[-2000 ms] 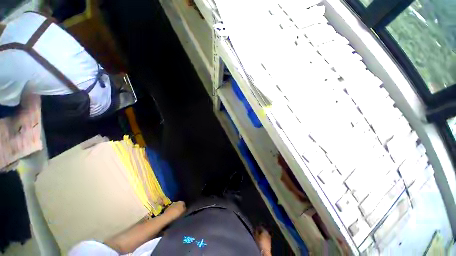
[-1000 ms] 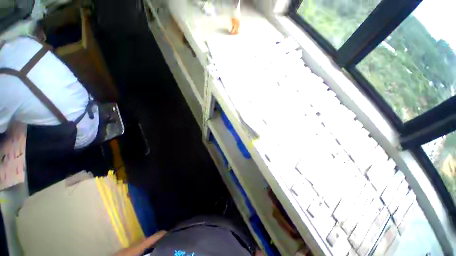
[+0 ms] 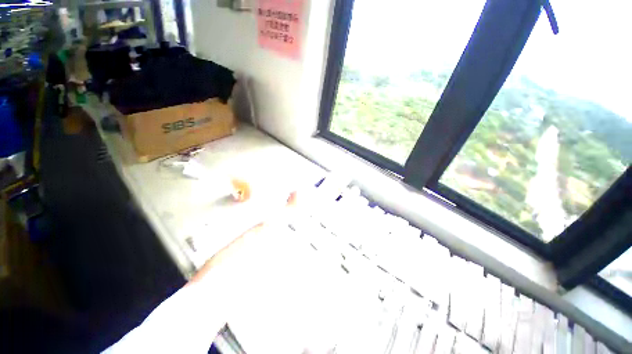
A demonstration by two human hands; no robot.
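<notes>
My left arm reaches from the bottom left over the bench. My left hand is washed out by glare near the bench's middle; its grip cannot be made out. Rows of pale strips or pieces lie on the bench beneath the windows, overexposed, with thin dark gaps between them. A small orange object with a pale part stands or lies left of my hand. My right hand is not in view.
A cardboard box with black fabric on top stands at the bench's far end. A small white scrap lies before it. Dark window frames line the right side. A pink notice hangs on the wall.
The view has swung up and right along the bench. The stack of yellow-edged panels and the other person have left the picture. My left arm now extends over the bench.
</notes>
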